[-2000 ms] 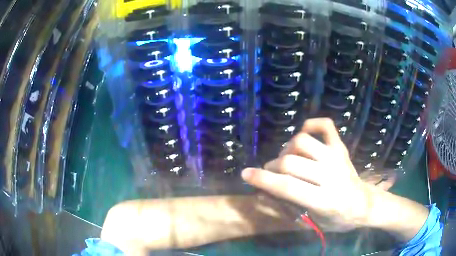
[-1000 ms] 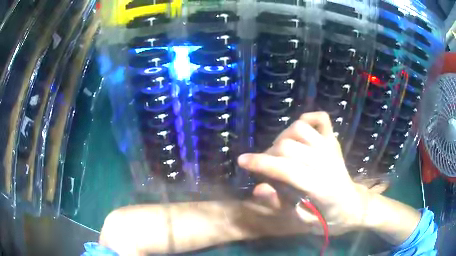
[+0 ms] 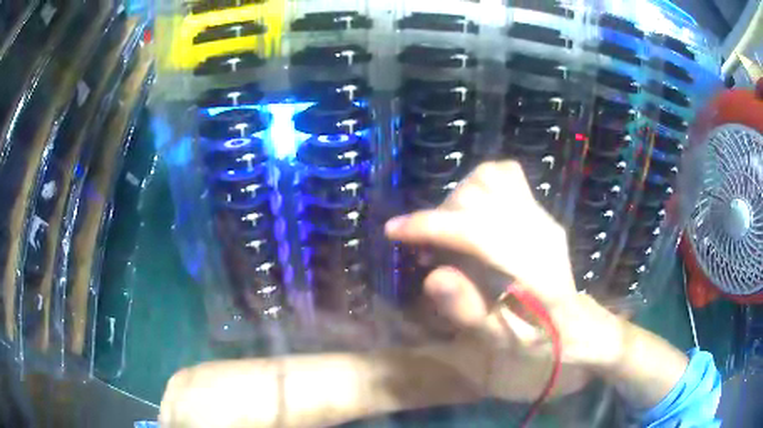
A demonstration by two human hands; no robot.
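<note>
A clear ribbed blister tray (image 3: pixel 381 125) fills the middle, with columns of small black components (image 3: pixel 339 192) with silver T-shaped pins. My right hand (image 3: pixel 502 242) is over its lower middle, fingers curled, one fingertip pointing left. A red test lead (image 3: pixel 548 334) runs from its palm down past the wrist; the dark probe at its end is mostly hidden in the fingers. My left forearm lies across the bottom from the left. My left hand (image 3: pixel 510 368) is under my right hand and wrist, mostly hidden and blurred, so its grip does not show.
Curved stacked trays (image 3: pixel 50 192) with brown strips stand at the left. An orange-red fan (image 3: pixel 732 213) with a white grille is at the right. A yellow panel (image 3: pixel 180 42) and blue light (image 3: pixel 283 134) show through the tray. The green bench top (image 3: pixel 155 334) shows at lower left.
My right hand has moved up and left over the tray, and more of the red lead shows. The tray's upper part and the fan show more fully. My left forearm sits slightly lower in view.
</note>
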